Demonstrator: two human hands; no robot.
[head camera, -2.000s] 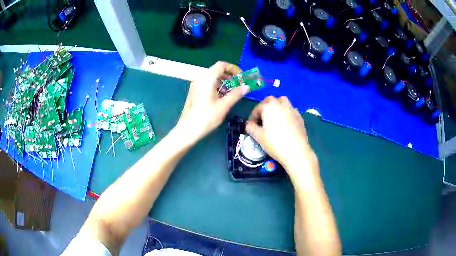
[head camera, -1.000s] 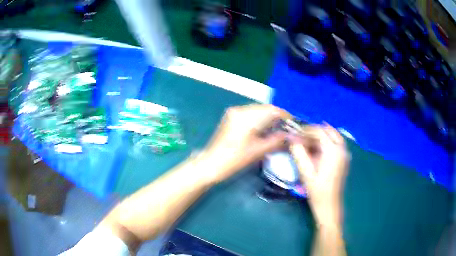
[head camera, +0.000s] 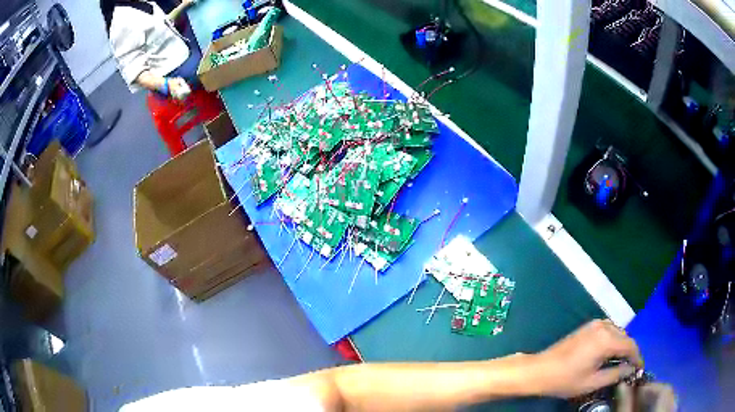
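Note:
My left hand (head camera: 600, 354) is at the lower right, its fingers closed around a thin piece seen edge-on, apparently a circuit board (head camera: 637, 375). My right hand (head camera: 649, 398) is blurred and cut off by the bottom edge, close beside the left fingertips; its grip is unclear. A small part of the speaker (head camera: 595, 406) shows under the hands; its housing is mostly hidden. Two loose circuit boards, one white-patched (head camera: 463, 261) and one green (head camera: 482, 306), overlap on the dark green bench. A large pile of green boards (head camera: 346, 177) with trailing wires lies on a blue sheet (head camera: 322, 310).
A white post (head camera: 552, 105) and rail (head camera: 592, 269) border the conveyor, which carries a speaker unit (head camera: 603, 181). More units (head camera: 699, 278) are at the right. An open carton (head camera: 189, 217) stands on the floor at left. A person (head camera: 149, 48) sits beyond, near a parts box (head camera: 242, 56).
The view has swung left, so my hands and the housing now sit at the lower right edge. My hands have come together since the oldest frame. The person and cartons have come into view.

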